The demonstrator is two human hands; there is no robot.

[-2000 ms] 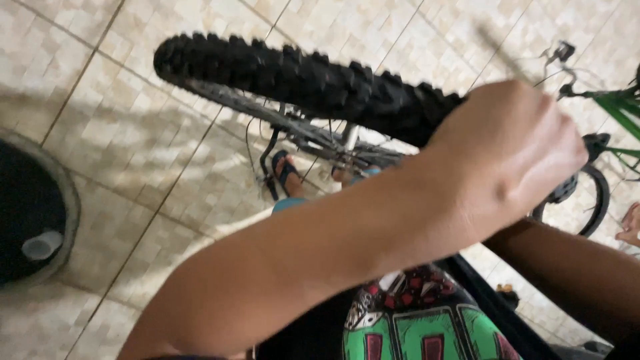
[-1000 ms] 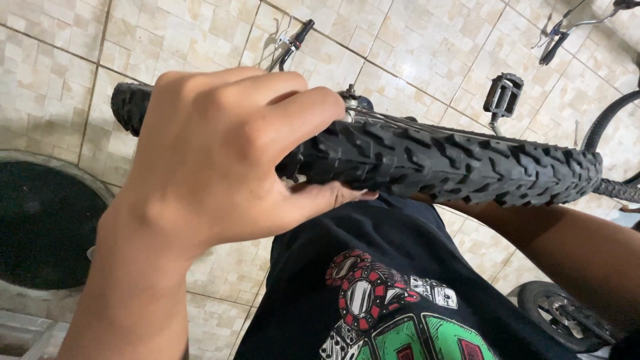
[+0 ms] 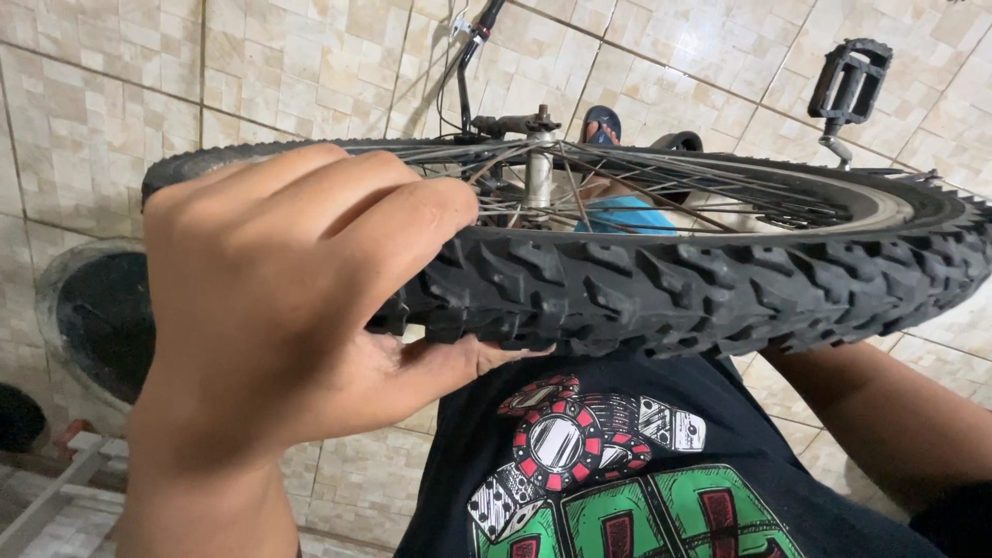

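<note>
A bicycle wheel with a knobby black tire (image 3: 620,287) stretches across the view, its spokes and metal hub (image 3: 539,174) visible behind the near tread. My left hand (image 3: 310,271) grips the tire near its left side, fingers over the top and thumb along the lower edge. From the right, my right forearm (image 3: 860,395) reaches behind and under the tire; the hand itself is hidden there, so its grip cannot be seen. Beyond the hub are part of a handlebar (image 3: 467,62) with a lever, and a black pedal (image 3: 850,81) on its crank.
A round dark container (image 3: 105,325) stands on the tiled floor at the left. A white rack-like frame (image 3: 62,496) is at the lower left, near a dark round object (image 3: 19,418). A foot in a dark flip-flop (image 3: 602,126) shows beyond the wheel, with blue cloth (image 3: 626,215) behind the spokes.
Two seconds ago my left arm reached across to the right end of the tire; now my left hand holds its left part. The wheel has tilted since one second ago, showing its spokes and hub.
</note>
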